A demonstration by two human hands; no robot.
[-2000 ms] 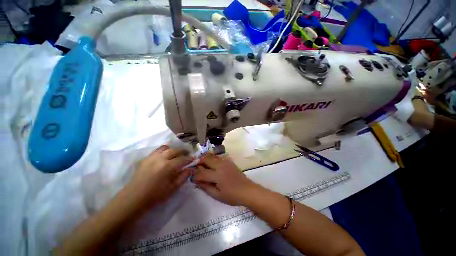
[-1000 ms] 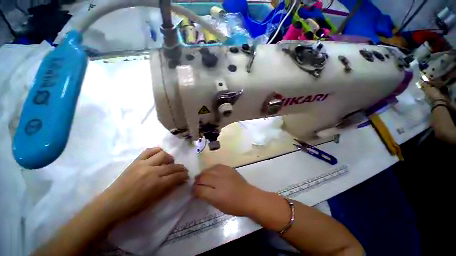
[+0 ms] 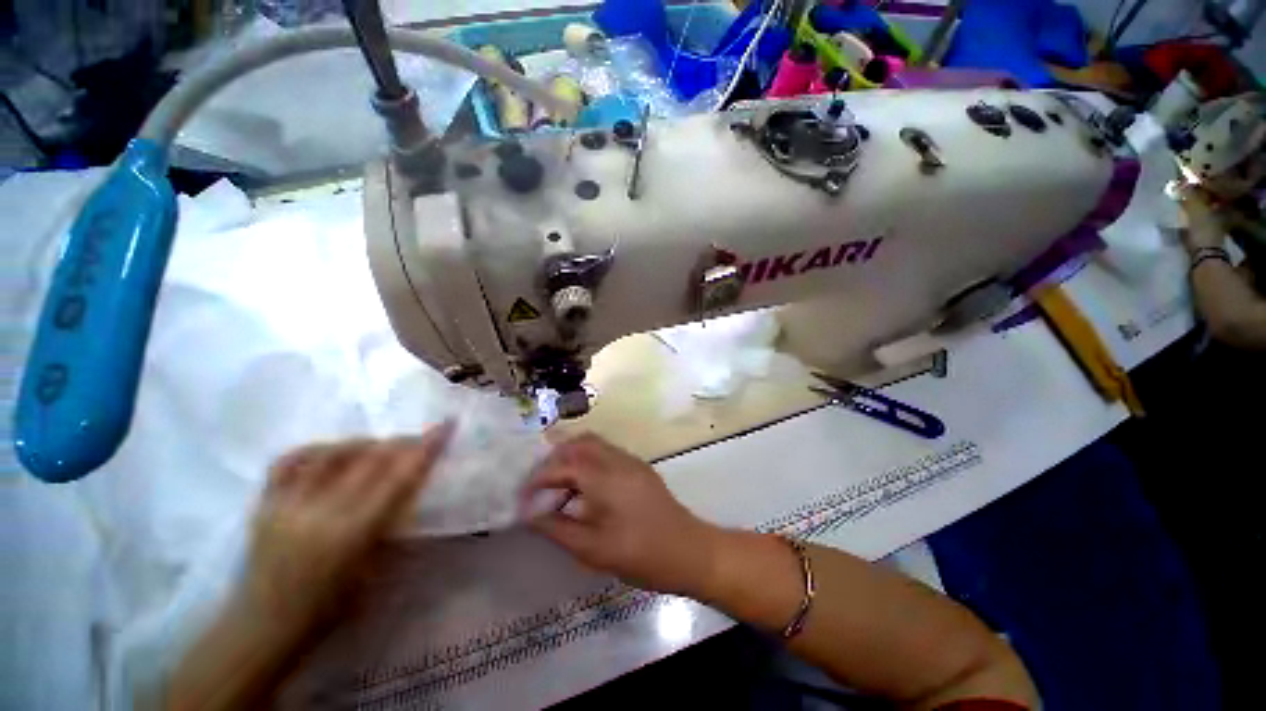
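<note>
Thin white fabric (image 3: pixel 479 465) lies left of the sewing machine (image 3: pixel 667 236) and reaches to the presser foot (image 3: pixel 562 396). My left hand (image 3: pixel 333 507), blurred, rests on the fabric with its fingertips at the cloth's edge; whether it pinches it is unclear. My right hand (image 3: pixel 611 507) pinches the fabric's right edge between thumb and fingers, just in front of the presser foot. The needle tip cannot be made out.
Thread snips (image 3: pixel 882 406) lie right of the needle. White scraps (image 3: pixel 722 361) sit on the machine bed. A blue lamp (image 3: pixel 97 313) hangs at left. A yellow bar (image 3: pixel 1086 350) lies at right. A ruler scale (image 3: pixel 889 493) runs along the front. Another person's arm (image 3: pixel 1225 285) shows far right.
My left hand has moved left, away from my right hand, and fabric now stretches between them. The fabric that hung over the front ruler has been drawn back. The view has shifted slightly.
</note>
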